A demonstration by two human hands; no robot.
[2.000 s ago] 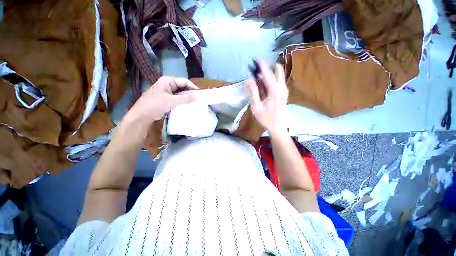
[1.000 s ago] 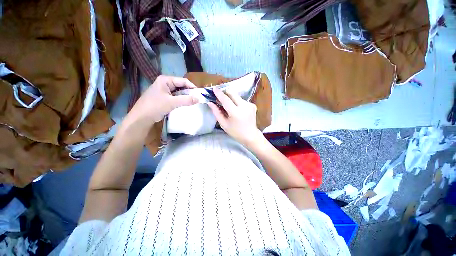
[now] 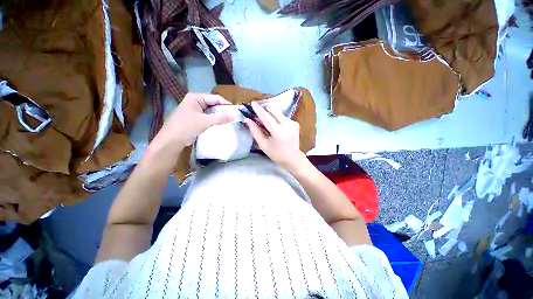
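Note:
A brown garment piece (image 3: 307, 120) with a white layer (image 3: 222, 140) lies at the table's near edge against my waist. My left hand (image 3: 193, 120) pinches the pale edge of the piece between thumb and fingers. My right hand (image 3: 277, 134) holds small dark thread snips (image 3: 249, 111), mostly hidden by the fingers, with the points at the pale edge close to my left fingertips. Whether the blades are open or closed cannot be told.
A large brown garment pile (image 3: 41, 76) lies at left. Plaid strips (image 3: 169, 58) with white labels (image 3: 215, 41) lie beside it. Stacked brown panels (image 3: 391, 87) lie at right. A red container (image 3: 359, 195), a blue bin (image 3: 394, 257) and white scraps (image 3: 450, 219) are on the floor.
My right hand has come from the raised right side down and left to my left hand, bringing the snips to the edge. Over the last second both hands have stayed nearly still.

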